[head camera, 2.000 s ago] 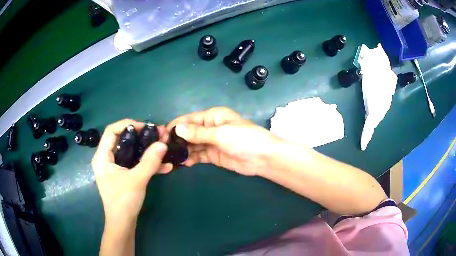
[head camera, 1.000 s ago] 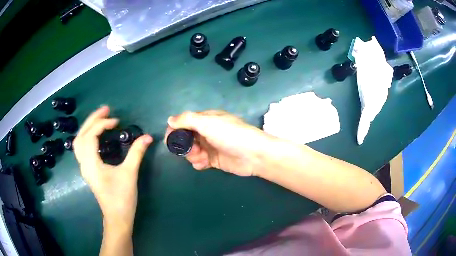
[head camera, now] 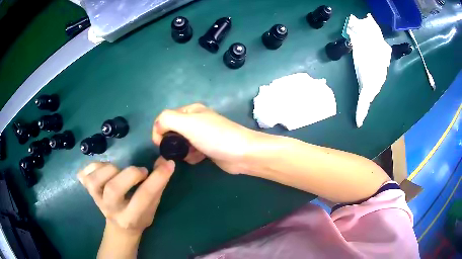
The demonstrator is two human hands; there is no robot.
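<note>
My right hand (head camera: 195, 132) holds a black plug (head camera: 174, 146) with its wide round head facing the camera. My left hand (head camera: 129, 195) is just below and left of it, fingers curled, with its thumb or fingertip at the plug's lower edge; nothing is seen held in it. Two black plugs, one upper (head camera: 115, 127) and one lower (head camera: 93, 144), stand on the green mat (head camera: 218, 212) above my left hand. Several more plugs (head camera: 49, 122) are grouped at the left.
Several plugs (head camera: 235, 55) stand at the top centre, one lying. A white wipe (head camera: 295, 102) and a long white cloth (head camera: 371, 60) lie at right. A grey-silver tray (head camera: 131, 17), a blue bin (head camera: 405, 17) and a thin white stick (head camera: 423, 60) are at the top.
My left hand has let go of two plugs, now standing on the mat, and moved down and right to the plug in my right hand. The whole view has shifted slightly.
</note>
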